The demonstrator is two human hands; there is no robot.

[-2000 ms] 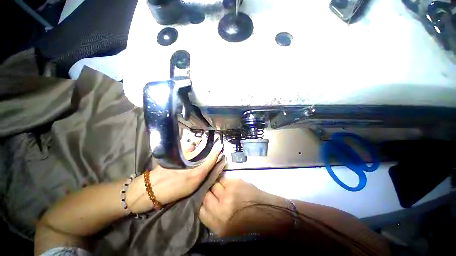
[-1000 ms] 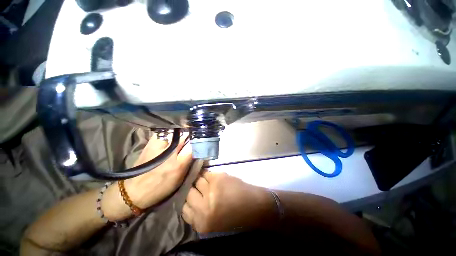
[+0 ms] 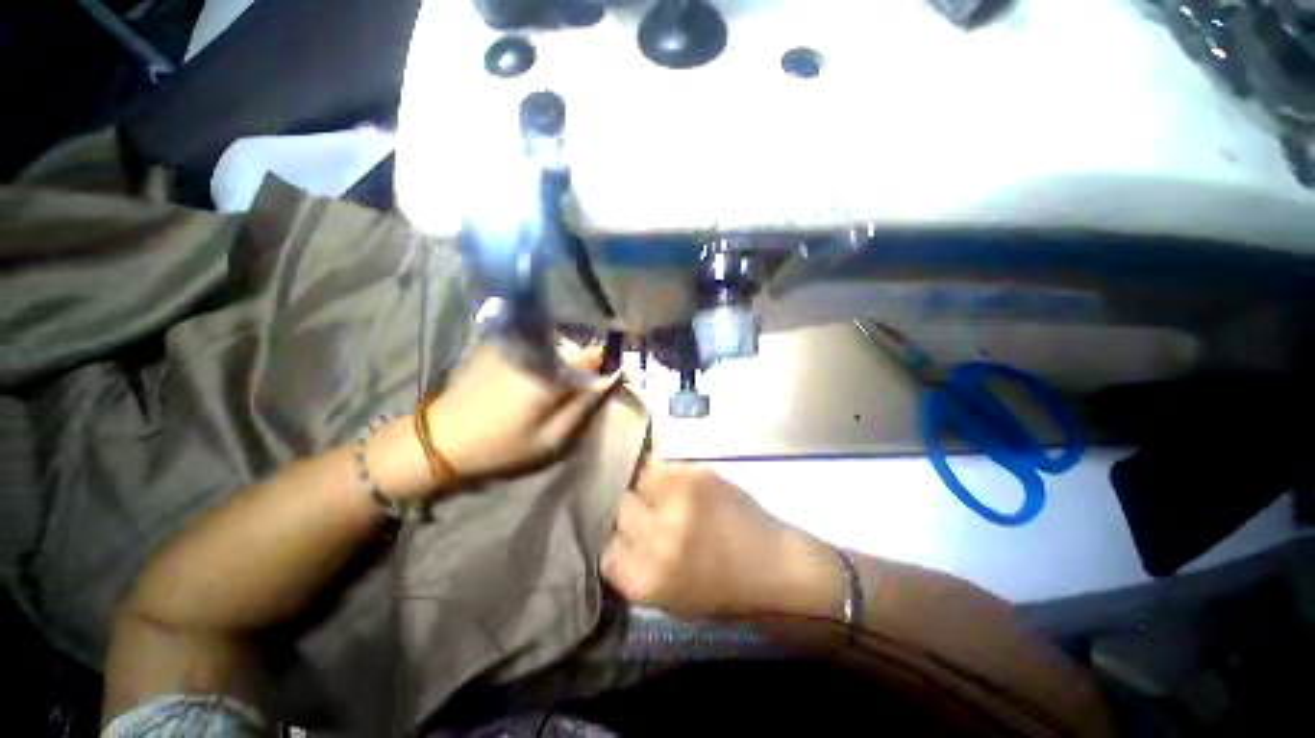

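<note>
The shiny taupe lining [image 3: 346,303] lies in folds left of the needle and runs down over the table's front edge. My left hand [image 3: 512,411] lies on the lining with its fingertips close to the presser foot [image 3: 616,350], partly hidden behind the thread take-up lever guard [image 3: 505,260]. My right hand [image 3: 685,541] grips the lining's right edge just in front of the machine bed, its fingers curled. A narrow dark strip shows along that edge between the hands. The needle point is too blurred to tell.
The white sewing machine head [image 3: 923,130] spans the top. Scissors with blue ring handles [image 3: 995,440] lie right of the needle. A flat black rectangle, perhaps a phone [image 3: 1204,490], lies farther right. The grey ribbed table edge [image 3: 692,634] shows below my right hand.
The view shifted left, then back right. The lining now lies flatter and wider between my hands; before, it was bunched there. Both hands stay on it.
</note>
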